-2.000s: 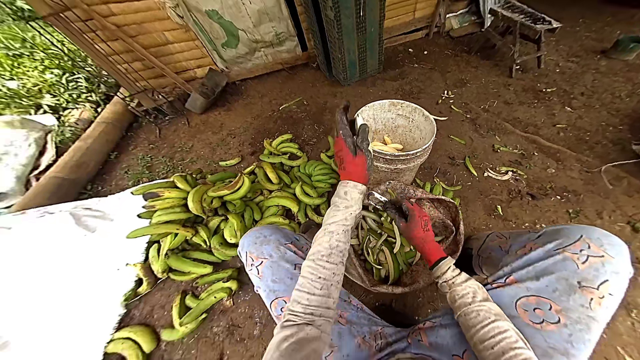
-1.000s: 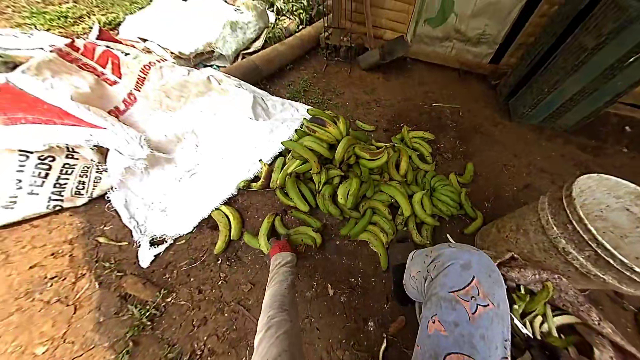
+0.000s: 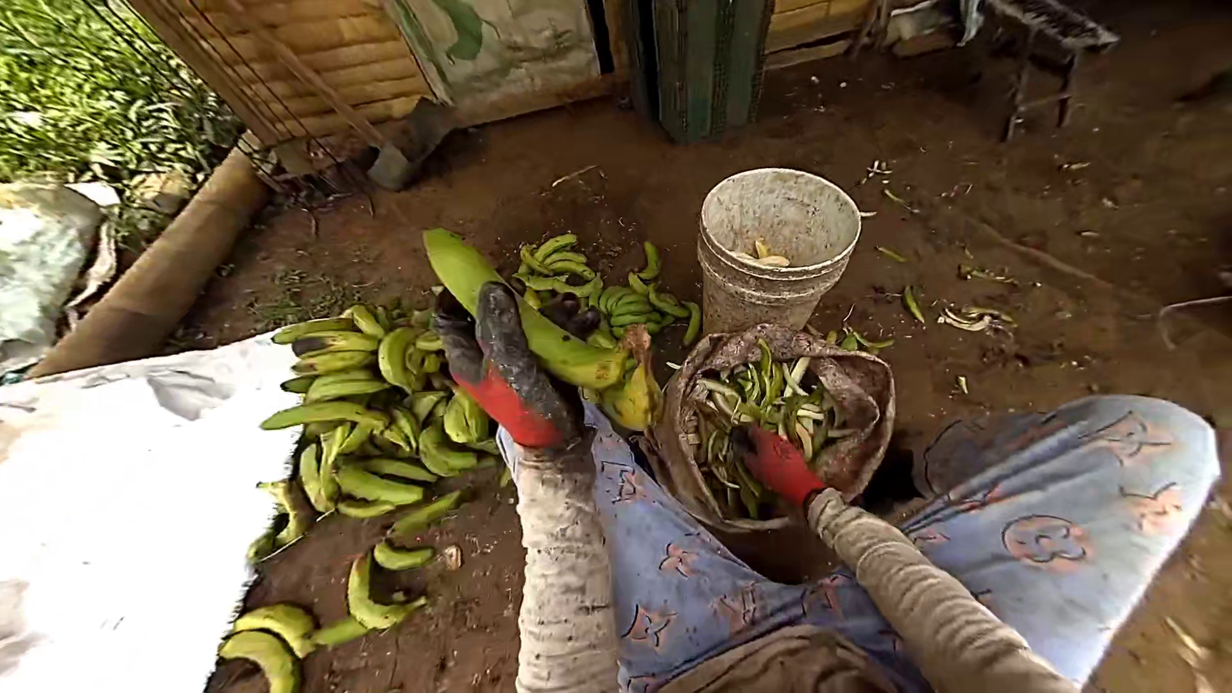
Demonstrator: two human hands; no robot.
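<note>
My left hand, in a red glove with a dark palm and fingers, grips green plantains joined at a brown stem, held up over the pile. My right hand, in a red glove, reaches down into an open sack full of green peels. Its fingers are partly hidden among the peels, so whether they hold anything cannot be seen. Behind the sack stands a dirty white bucket with a few peeled plantains inside. A large pile of green plantains lies on the soil at the left.
A white sheet covers the ground at the left. Several loose plantains lie beside its edge. Farther back are a log, a shovel blade, a green crate and a small bench. Peel scraps are scattered right of the bucket.
My left hand, low at the pile's near edge one second ago, is now raised with plantains in it. The view has swung back right, showing my right hand in the sack.
</note>
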